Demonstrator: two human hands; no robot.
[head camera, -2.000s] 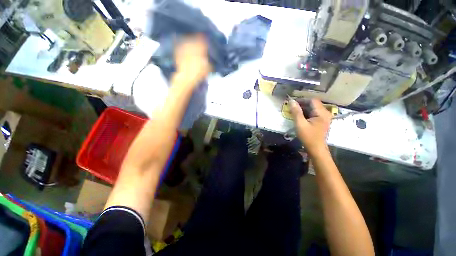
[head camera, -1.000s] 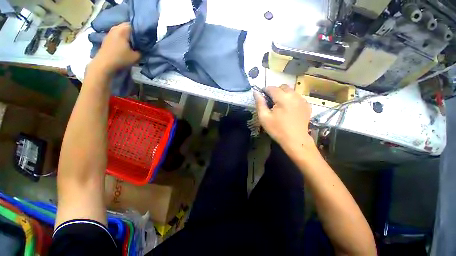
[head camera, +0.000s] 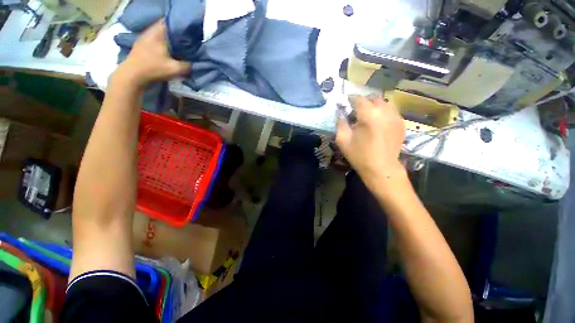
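Note:
Blue-grey cloth pieces (head camera: 280, 60) lie on the white table at upper left, with a white cloth part (head camera: 226, 9) among them. My left hand (head camera: 151, 58) is on the bunched left end of the cloth, its fingertips partly hidden in the folds and its thumb pointing right. My right hand (head camera: 373, 131) is at the table's front edge, right of the cloth and not touching it. It pinches a small dark tool, likely thread snips (head camera: 349, 117), mostly hidden by the fingers.
The overlock machine (head camera: 498, 72) stands at right, with a red light near its needle area. A yellowish table slot (head camera: 413, 101) lies before it. A red basket (head camera: 173, 167) is below the table at left; more baskets (head camera: 142, 277) are at lower left. Another machine (head camera: 82, 9) is at upper left.
My left hand has gone left with the cloth, which now lies spread beside it. My right hand has left the table slot, moved left with the small tool, then shifted slightly right. The view has shifted.

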